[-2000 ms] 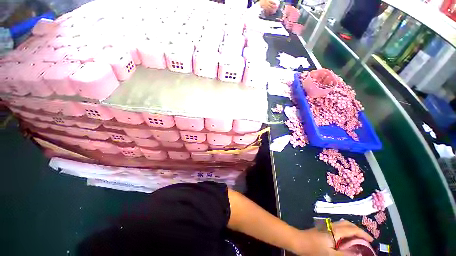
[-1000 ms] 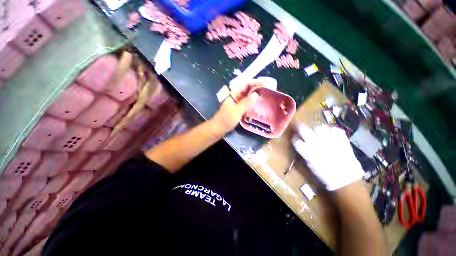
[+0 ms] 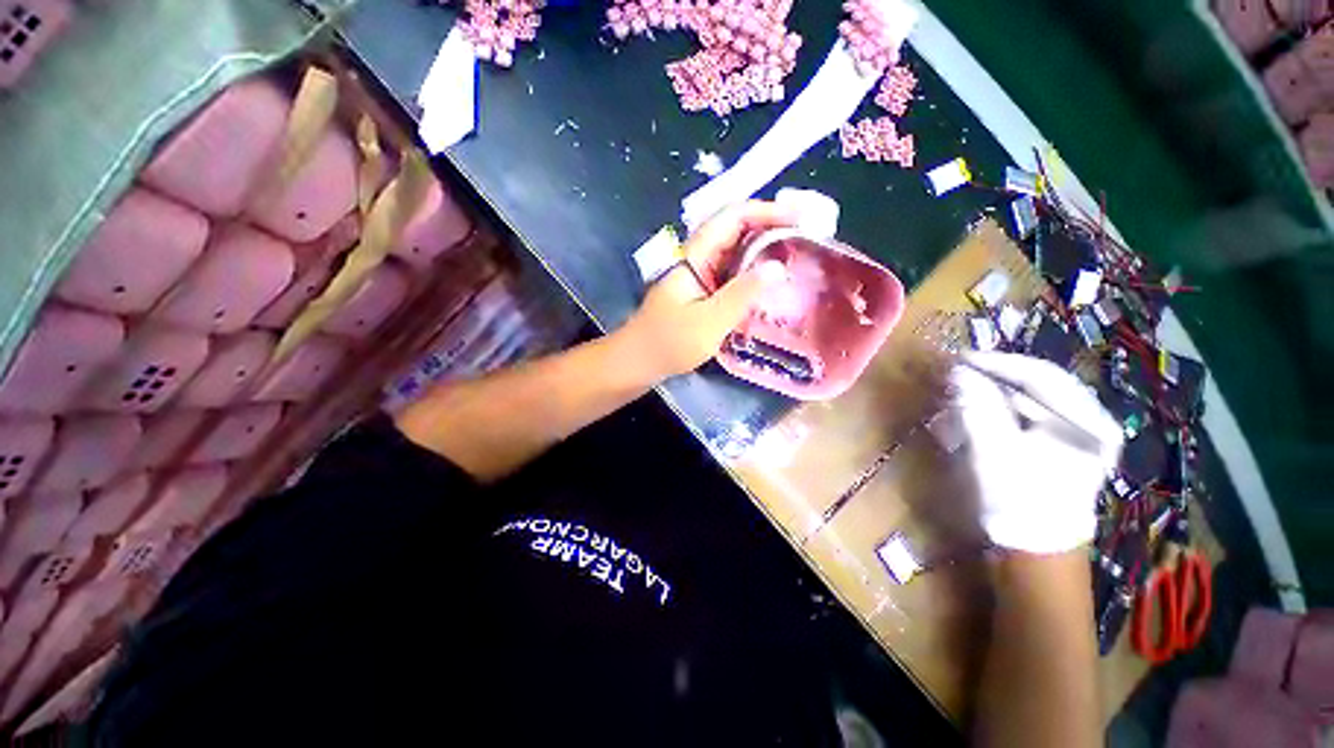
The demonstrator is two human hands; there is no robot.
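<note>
A pink hollow housing [image 3: 863, 344] is tilted with its open side towards me; a dark slotted piece shows inside its lower left. My left hand [image 3: 702, 292], bare, grips its left rim, with the thumb reaching inside. My right hand [image 3: 1039, 453], in a white glove, is over the cardboard mat [image 3: 834, 512] at the left side of the pile of circuit boards [image 3: 1134, 373]. Its fingertips are blurred, so I cannot tell whether they hold anything. A thin dark wire [image 3: 878, 471] shows left of the glove.
Heaps of pink button pieces [image 3: 739, 51] and a long white strip [image 3: 790, 135] lie at the top. Orange-red scissors [image 3: 1173, 607] lie right of my glove. A small silver rectangle [image 3: 658, 253] lies by my left hand. Stacked pink housings [image 3: 132, 249] stand at the left.
The view has swung from the stacked housings down to the worktop. In the last second my gloved right hand has moved right towards the boards. My left hand keeps hold of the housing.
</note>
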